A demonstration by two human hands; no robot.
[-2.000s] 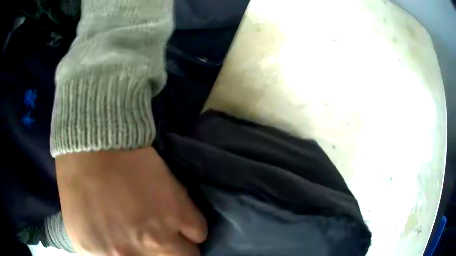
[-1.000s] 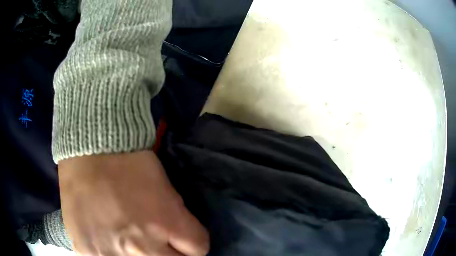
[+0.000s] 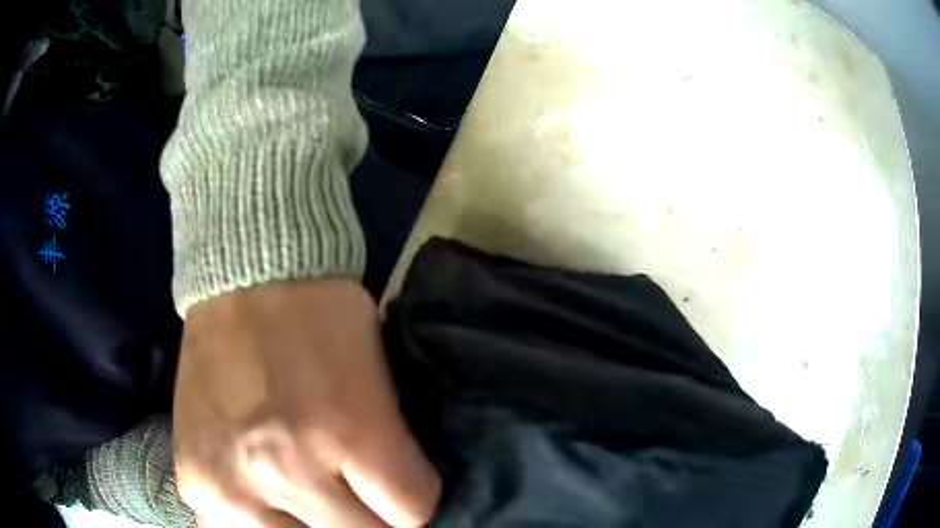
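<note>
A dark, soft cloth bag piece (image 3: 577, 382) lies over the near lower part of a cream-white board. Its upper part is matte black with folds, its lower part greyer and shinier. Its bottom is cut off by the picture's edge. My left hand (image 3: 299, 413), bare below a knitted grey-green cuff, comes from the top and lies against the cloth's near side. Its fingers are bent and their tips are out of the picture, so its grip is hidden. Of my right arm only a grey knitted sleeve shows at the bottom left; the right hand is not visible.
The worn board (image 3: 701, 186) has a rounded far edge. A dark apron (image 3: 93, 340) with blue characters is at the left. Dark cloth with a thin pale line (image 3: 407, 116) lies by the board's near edge. A blue object (image 3: 901, 495) is at the lower right.
My left hand and sleeve have moved a little to the right. The cloth's far lower corner has spread farther right over the board, and more black cloth shows. A red bit seen earlier is out of sight.
</note>
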